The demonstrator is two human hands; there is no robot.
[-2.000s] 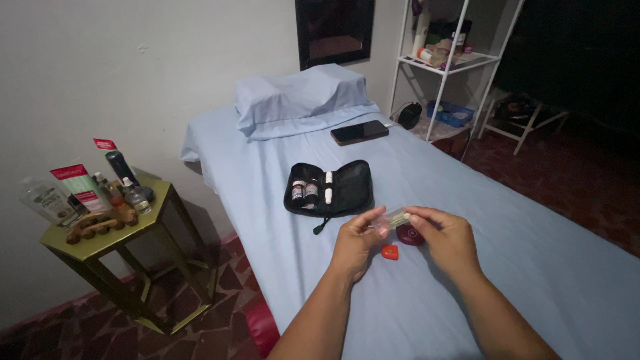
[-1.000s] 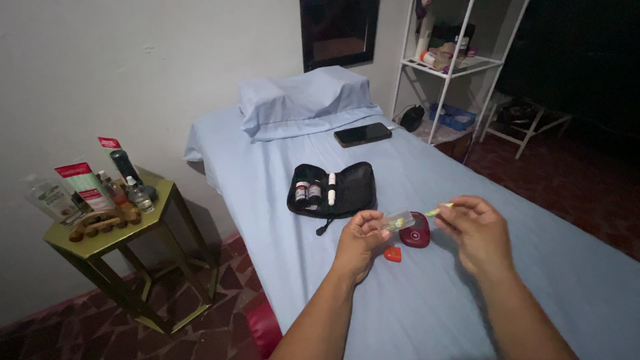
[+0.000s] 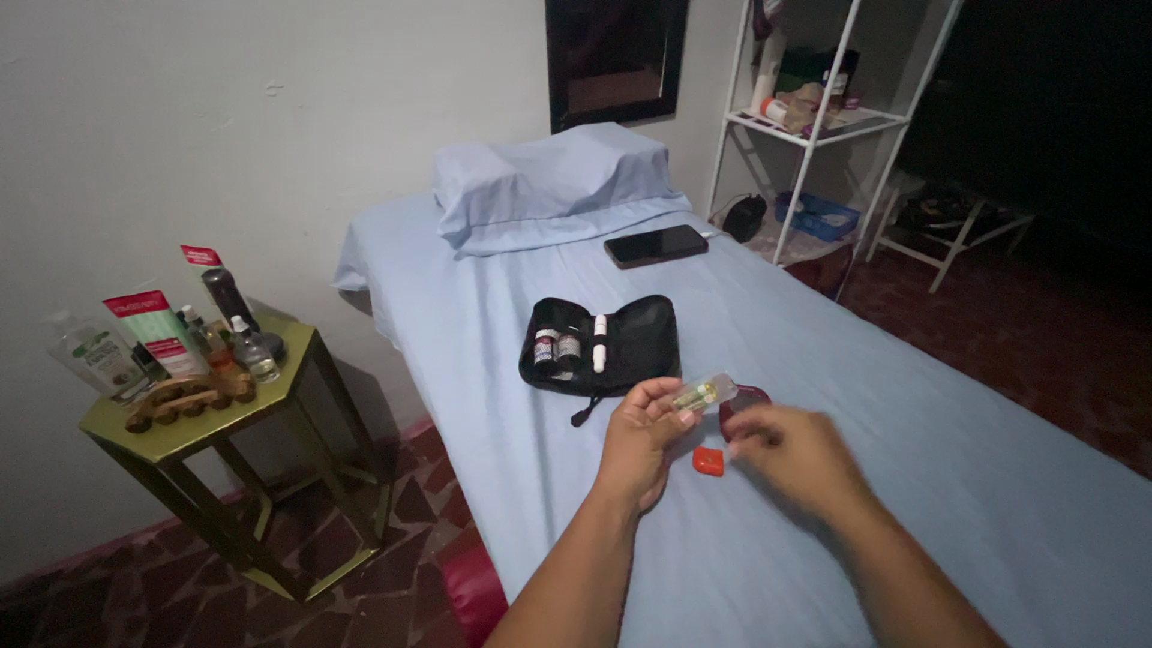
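Note:
My left hand (image 3: 643,441) holds a small clear plastic case (image 3: 704,393) with thin yellow-green pieces inside. My right hand (image 3: 792,450) is blurred, its fingers bent just right of an orange-red cap or lid (image 3: 708,462) lying on the blue sheet; whether it holds anything cannot be told. Partly hidden behind that hand lies a dark red rounded object (image 3: 754,394). Beyond my hands an open black zip case (image 3: 598,346) holds two small bottles (image 3: 556,347) and a white pen-like tube (image 3: 600,344).
A smartphone (image 3: 656,246) lies near the blue-covered pillow (image 3: 558,184). At left, a gold side table (image 3: 180,432) bears bottles, tubes and a wooden roller massager (image 3: 191,400). A white metal shelf (image 3: 810,135) stands behind the bed (image 3: 909,450) at right.
My right hand held a thin yellow-green piece beside the clear case a second ago; it has since moved down toward the red cap. The clear case stays in my left hand.

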